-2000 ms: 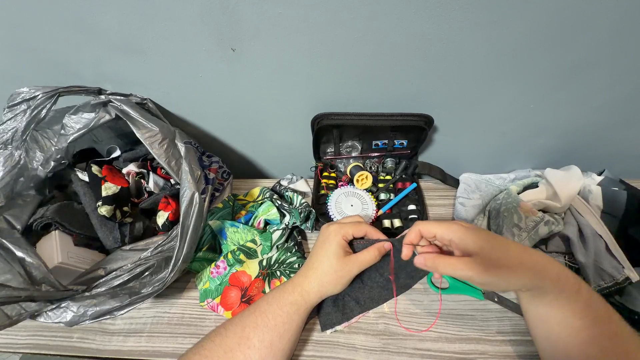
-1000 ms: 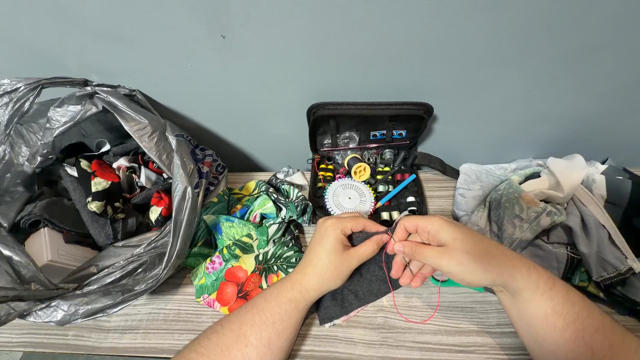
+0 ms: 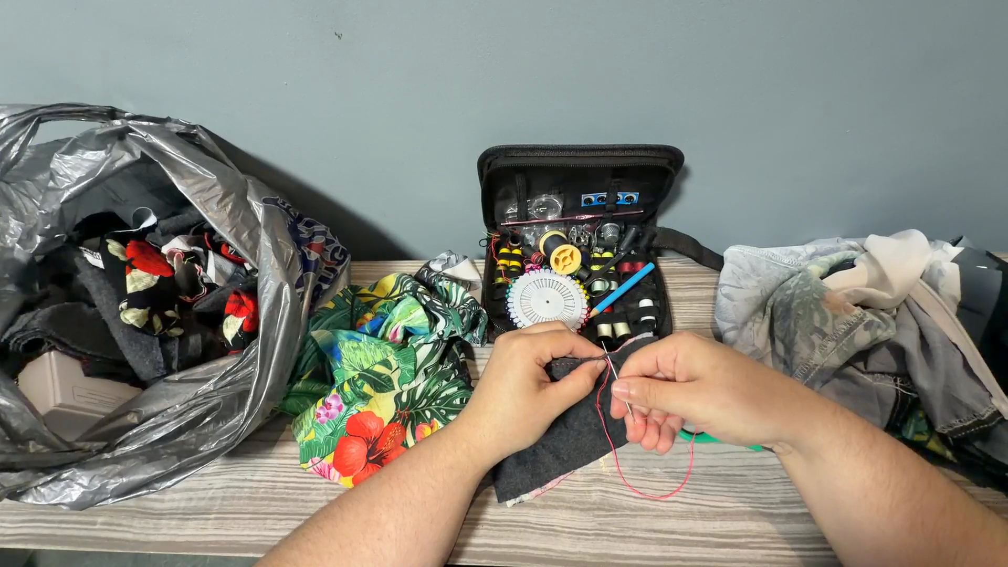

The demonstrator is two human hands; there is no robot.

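Note:
My left hand pinches the upper edge of a dark grey fabric piece between thumb and fingers. In my right hand is a sewing needle, held between thumb and forefinger, its tip at the fabric's edge beside my left fingertips. Pink-red thread runs from the fabric edge and hangs in a loop below my right hand. Green-handled scissors lie mostly hidden beneath my right hand. Just behind the hands, an open black sewing kit holds thread spools, a white pin wheel and a blue pencil.
A grey plastic bag of fabric scraps and a light box stands at the left. Tropical-print fabric lies between it and my left hand. Grey and patterned cloths are heaped at the right, on the wood-grain table.
Two seconds ago my right hand was a little apart from the left at the fabric edge, with more of the scissors showing. Now my hands are close together and the needle shows at the edge.

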